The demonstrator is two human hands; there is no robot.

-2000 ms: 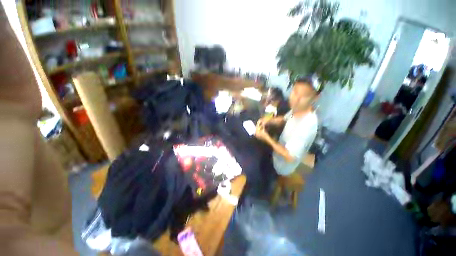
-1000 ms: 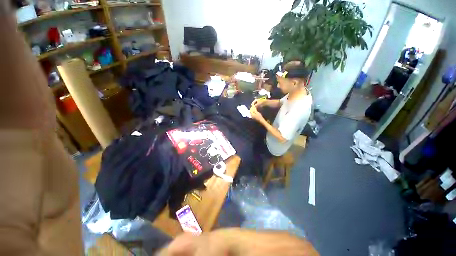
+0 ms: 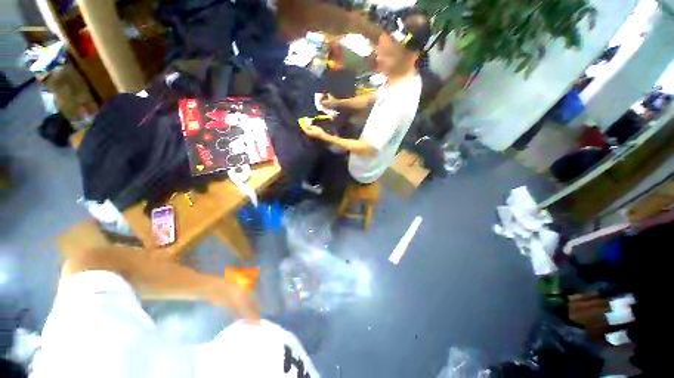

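A phone (image 3: 163,225) with a lit pinkish screen lies on the front end of the low wooden table (image 3: 210,207). A bare forearm crosses the bottom left from a white sleeve. I take it as my left arm; my left hand (image 3: 236,297) is blurred at its right end, below the table. An orange patch (image 3: 242,277) shows just above the hand; whether it touches it is unclear. The finger state is unclear. My right hand is not visible. A small yellow and black tool (image 3: 182,198) lies behind the phone.
Dark garments (image 3: 133,151) and a cartoon-mouse box (image 3: 225,136) cover the table; a white tape roll (image 3: 240,175) sits at its edge. A person (image 3: 392,118) on a wooden stool (image 3: 360,203) holds something yellow. Clear plastic (image 3: 321,269) and a white strip (image 3: 406,240) lie on the floor.
The view has swung down and to the right. The large blurred skin shape at the left edge is gone. The forearm and white clothing now show at the bottom left.
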